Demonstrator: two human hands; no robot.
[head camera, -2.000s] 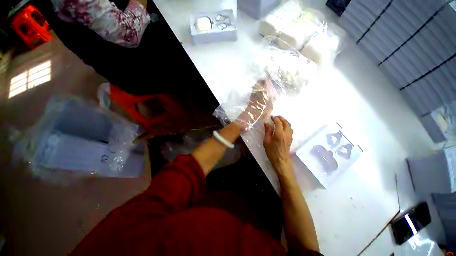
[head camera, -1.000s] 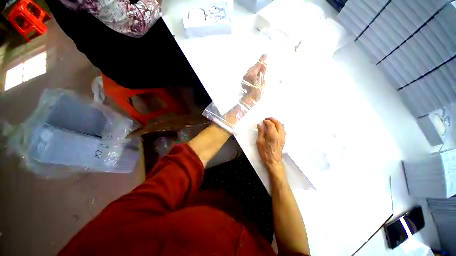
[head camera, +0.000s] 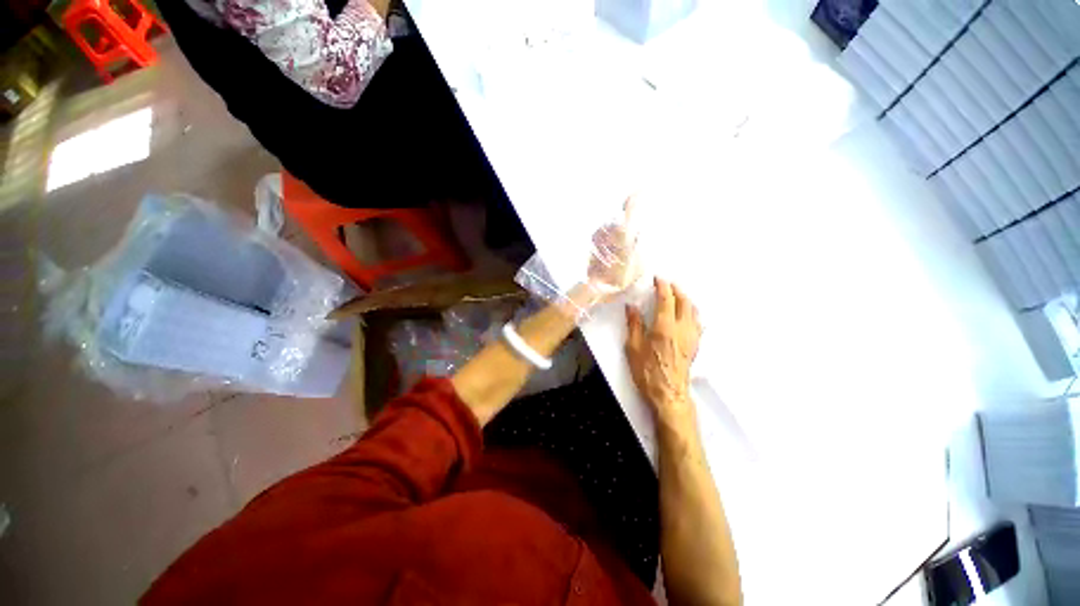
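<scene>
A large clear plastic bag lies over the bench edge, its far part lost in glare. My left hand is inside or under the clear film, fingers pointing forward; its grip is unclear. My right hand rests on the white bench just right of the bag, thumb and fingers bent forward; glare hides whether the fingertips hold the film. Right of my right wrist, a white box shows only as a faint edge.
A person's patterned sleeve is at upper left. Stacked boxes stand at right, with a phone at lower right. An orange stool, brown carton and bagged plastic bin are below the bench edge.
My left hand has drawn back toward my right hand within the film. The bench is more washed out, and the box at right and the tray at the back have faded into glare.
</scene>
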